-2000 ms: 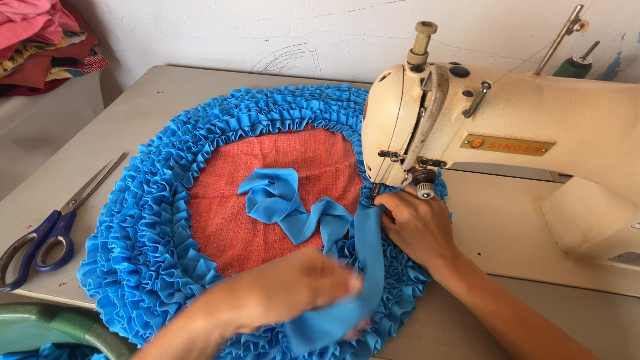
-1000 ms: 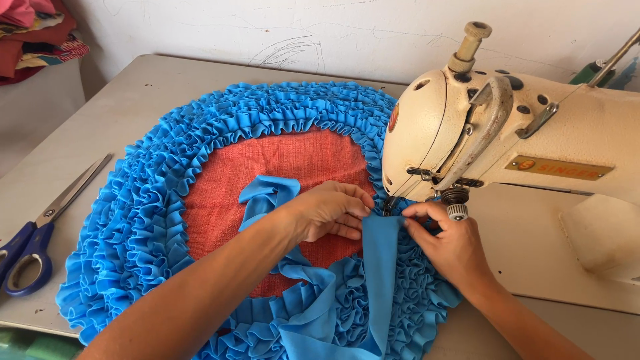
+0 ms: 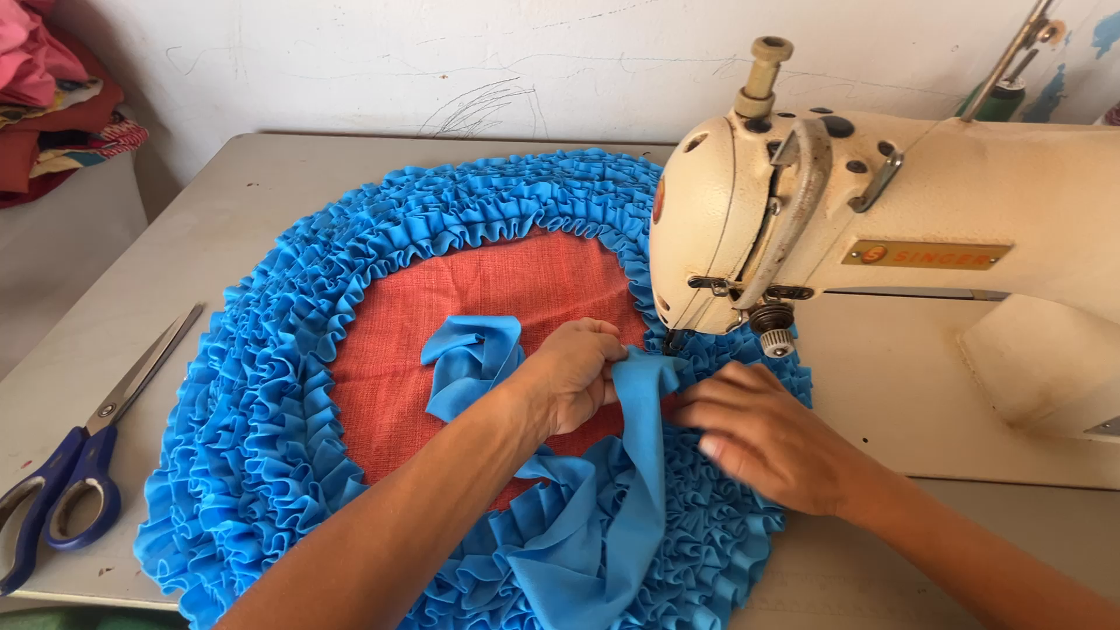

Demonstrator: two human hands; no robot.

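A round mat of blue ruffled fabric (image 3: 254,420) with a red woven cloth centre (image 3: 402,324) lies under the head of a cream Singer sewing machine (image 3: 700,227). My left hand (image 3: 573,376) pinches the edge of a loose blue fabric strip (image 3: 643,437) just left of the presser foot (image 3: 672,339). From there the strip hangs down over the ruffles, and its other part lies curled on the red cloth. My right hand (image 3: 770,437), slightly blurred, is right of the strip, over the ruffles, fingers bent; whether it grips any fabric cannot be told.
Scissors with blue handles (image 3: 87,472) lie at the left of the grey table (image 3: 201,227). Folded cloths (image 3: 61,105) are piled at the upper left. A green container (image 3: 87,619) shows at the bottom left edge. A green thread spool (image 3: 997,101) stands behind the machine.
My left hand has come from the lower strip up to its edge near the presser foot. My right hand was at the strip beside the foot one second ago and is now lower.
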